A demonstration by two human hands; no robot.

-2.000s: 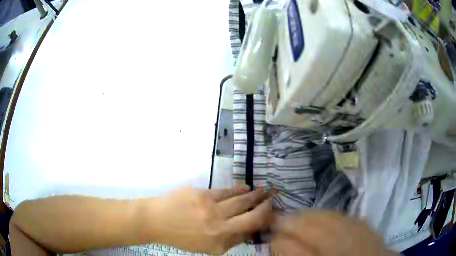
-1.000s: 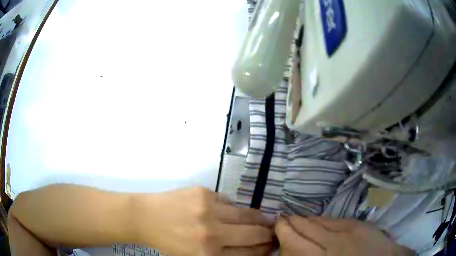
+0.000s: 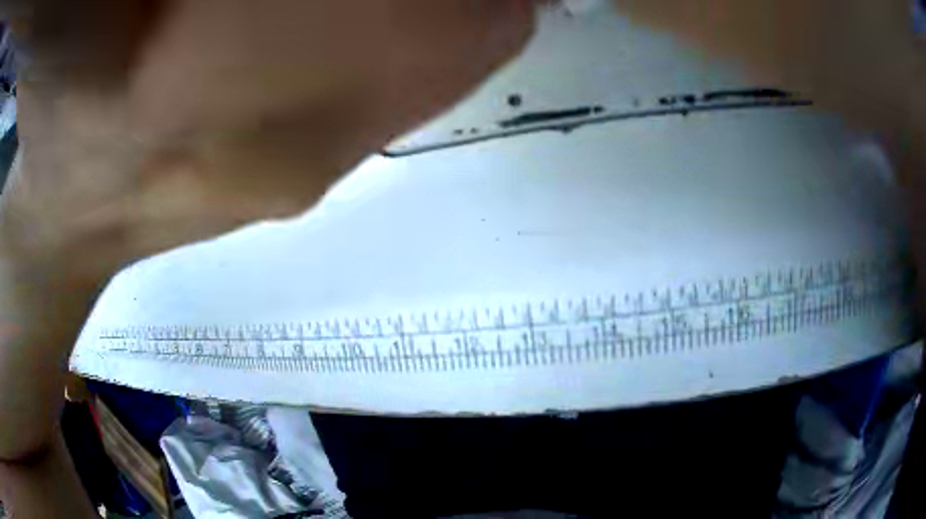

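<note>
My left hand (image 3: 305, 101) and forearm fill the upper left, very close to the camera and badly blurred. My right hand or arm (image 3: 792, 51) is a blurred shape across the upper right and down the right rim. No fingertips can be made out, and whether either hand holds anything is hidden. The white machine table (image 3: 457, 243) lies below them. The striped fabric, black tape and sewing machine head do not show.
A printed ruler (image 3: 528, 335) runs along the table's curved front edge. A black-outlined edge (image 3: 599, 119) crosses the upper table. Below are dark clothing (image 3: 548, 461), crumpled pale cloth (image 3: 228, 461) at left, more pale cloth (image 3: 828, 446) at right and blue material.
The view has swung down to the table's front edge and lap. The machine head, striped fabric and black tape have left the picture. Both hands now appear large, near the top.
</note>
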